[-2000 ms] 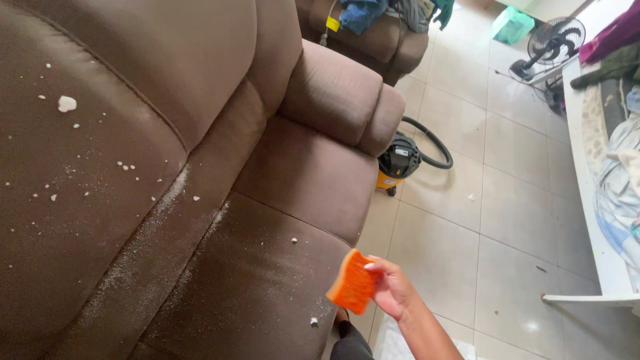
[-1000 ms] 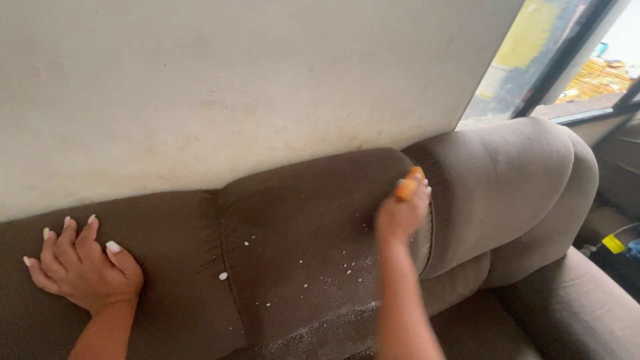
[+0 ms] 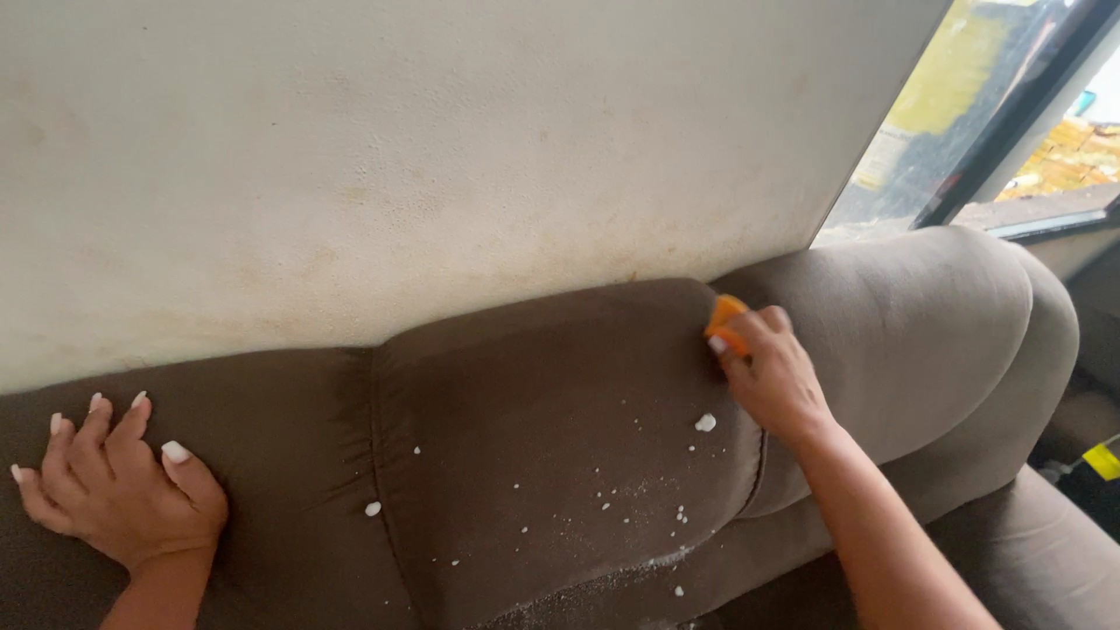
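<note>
My right hand grips an orange sponge against the top right edge of the brown sofa's middle back cushion, by the seam with the cushion beside it. My left hand rests with fingers spread on the left back cushion and holds nothing. White foam spots and fine white powder dot the middle cushion, mostly toward its lower part. Another white spot lies near the left seam.
Behind the sofa's back rises a stained, pale wall. A dark-framed window is at the upper right. The right back cushion bulges outward, with the sofa's arm below it and a yellow tag at the right edge.
The view has swung from the seat and floor to the sofa's back and wall. Since one second ago, my right hand has stayed near the cushion seam with the sponge, and my left hand rests in place.
</note>
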